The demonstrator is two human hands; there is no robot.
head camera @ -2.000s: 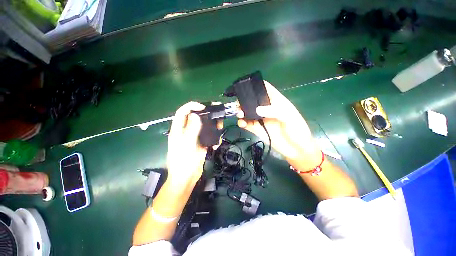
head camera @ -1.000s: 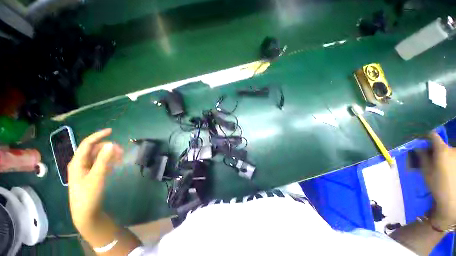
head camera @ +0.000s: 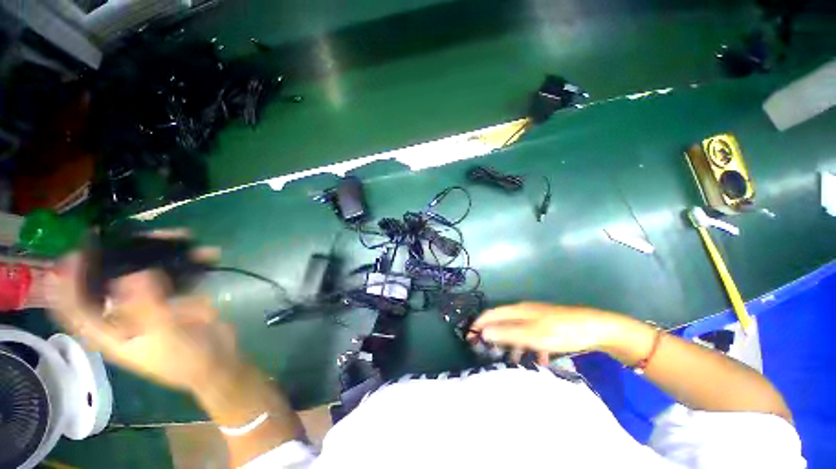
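Note:
My left hand [head camera: 151,321] is at the left, blurred, gripping a dark power adapter [head camera: 151,261] with a thin black lead trailing right to the pile. My right hand [head camera: 550,332] is low near the bench's front edge, its fingers on a small adapter [head camera: 490,344] at the pile's right side; the fingers partly hide it. The pile of black adapters and tangled leads [head camera: 417,252] lies between my hands. One adapter [head camera: 349,199] lies at its upper left. A bundled lead [head camera: 496,178] lies at its upper right.
An adapter [head camera: 553,97] sits by the torn tape edge. At right are a yellow double-dial object [head camera: 720,173], a yellow-handled stick [head camera: 722,273], a pale bottle [head camera: 802,97] and a blue tote [head camera: 802,334]. A white fan [head camera: 78,385] stands at left, with dark cables [head camera: 183,110] behind.
My right hand has come back from above the blue tote to the pile; the dark item it held there is gone from it. My left hand, empty before, now holds an adapter.

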